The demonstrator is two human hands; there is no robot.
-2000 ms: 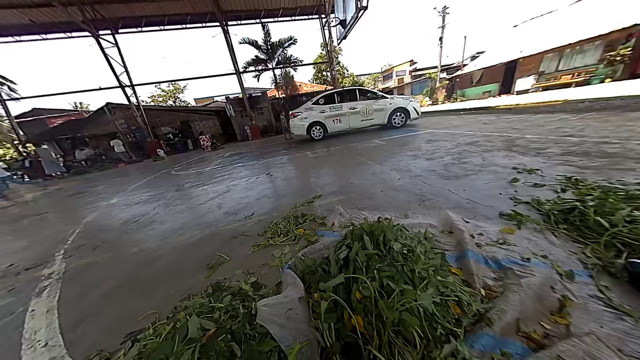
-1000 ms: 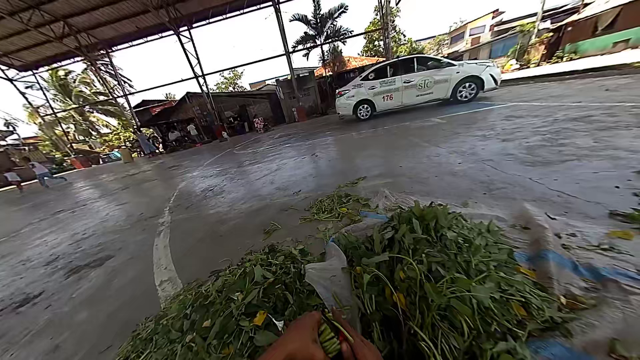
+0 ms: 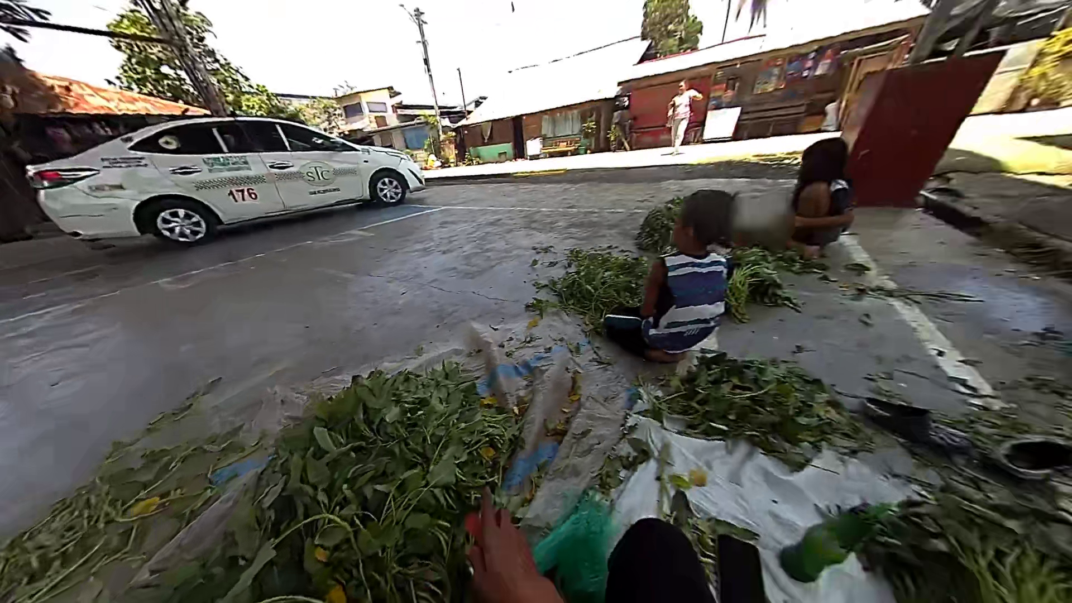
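At the bottom edge, what appears to be my left hand [image 3: 505,553] has its fingers stretched over the near right edge of a large heap of leafy green stems [image 3: 394,461]. A small red thing [image 3: 473,526] shows at the fingertips; whether it is gripped is unclear. Just right of the hand lies bunched green netting [image 3: 579,540], beside my dark-clad knee [image 3: 657,565]. A green plastic bottle [image 3: 825,544] lies on a white sheet [image 3: 754,490] farther right. My right hand is out of the picture.
A person in a striped top [image 3: 691,293] sits on the ground beside more greens [image 3: 603,280]; another person [image 3: 825,197] crouches farther back. Crumpled plastic sheeting [image 3: 569,419] runs between heaps. Dark footwear [image 3: 900,419] lies right. A white car [image 3: 276,172] and a red panel [image 3: 909,130] stand beyond.
One second ago two hands were together over the greens around a green bundle; now one hand shows and that bundle is not seen. The view has swung right.
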